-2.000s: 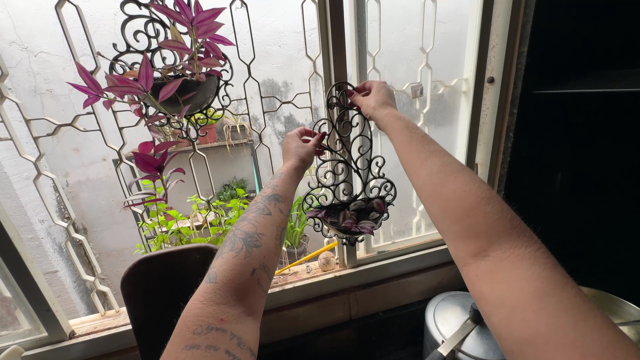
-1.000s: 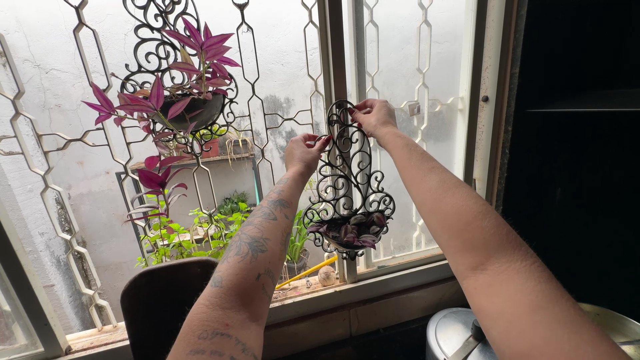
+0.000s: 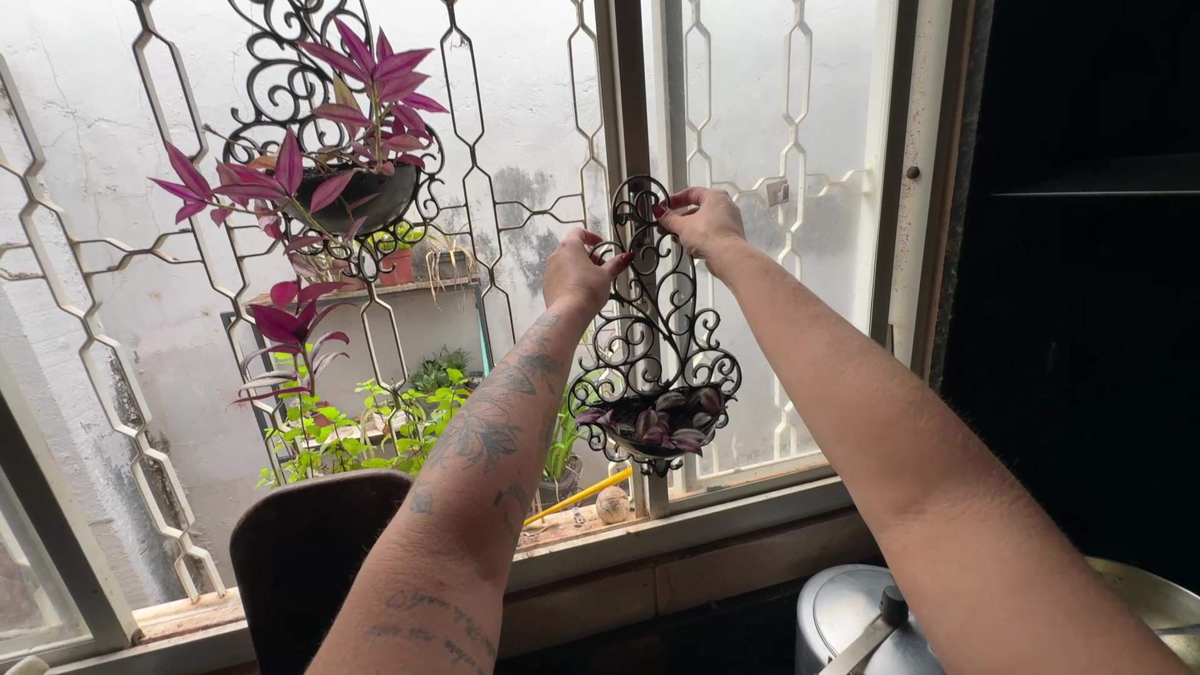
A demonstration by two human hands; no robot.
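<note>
Against the window's centre post hangs a black scrollwork planter (image 3: 656, 356), upright, its bowl holding small purple and green leaves (image 3: 661, 419). My left hand (image 3: 578, 272) pinches the left edge of its scrollwork between thumb and fingers. Higher up, my right hand (image 3: 705, 223) grips the right side of the top loop. Whether the planter hangs on a hook behind is hidden. A second scrollwork planter (image 3: 361, 202) with a trailing purple plant (image 3: 291, 169) is on the window grille (image 3: 473, 122) to the upper left.
Below the window are a dark chair back or board (image 3: 309, 562), a lidded aluminium pressure cooker (image 3: 844, 600) and another pot (image 3: 1148, 591) at right. A yellow stick (image 3: 581, 497) and a round brown object (image 3: 613, 504) lie on the sill. Green potted plants (image 3: 375, 431) stand outside.
Both hands stay at the upper part of the planter, with little movement. The view has shifted slightly.
</note>
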